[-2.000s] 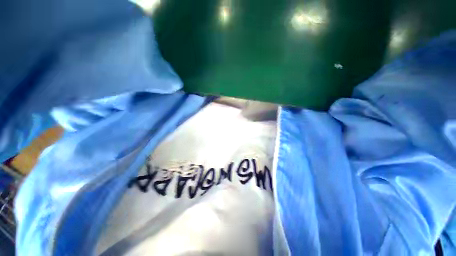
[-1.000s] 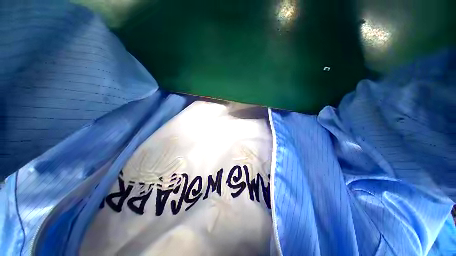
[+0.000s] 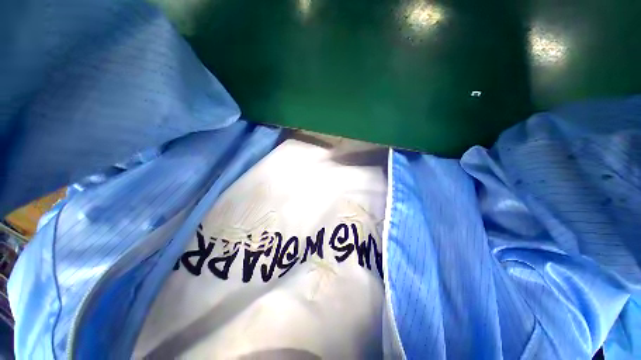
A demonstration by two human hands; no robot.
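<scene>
No hand shows in the head view; both of my hands are out of the picture. My blue striped smock (image 3: 450, 260) hangs open over a white shirt (image 3: 309, 197) with black lettering. The left sleeve (image 3: 91, 84) rises at the upper left and the right sleeve (image 3: 576, 169) at the right edge. No work piece or tool can be made out.
A glossy green surface (image 3: 365, 91), apparently the floor, spans the top with bright light reflections. A tiny white piece (image 3: 476, 93) lies on it. An orange-brown object (image 3: 35, 211) and dark wire-like lines (image 3: 8, 260) show at the left edge.
The view has shifted slightly, so the shirt lettering and tiny white piece sit a little further right than a second ago. The orange-brown object at the left edge shows again.
</scene>
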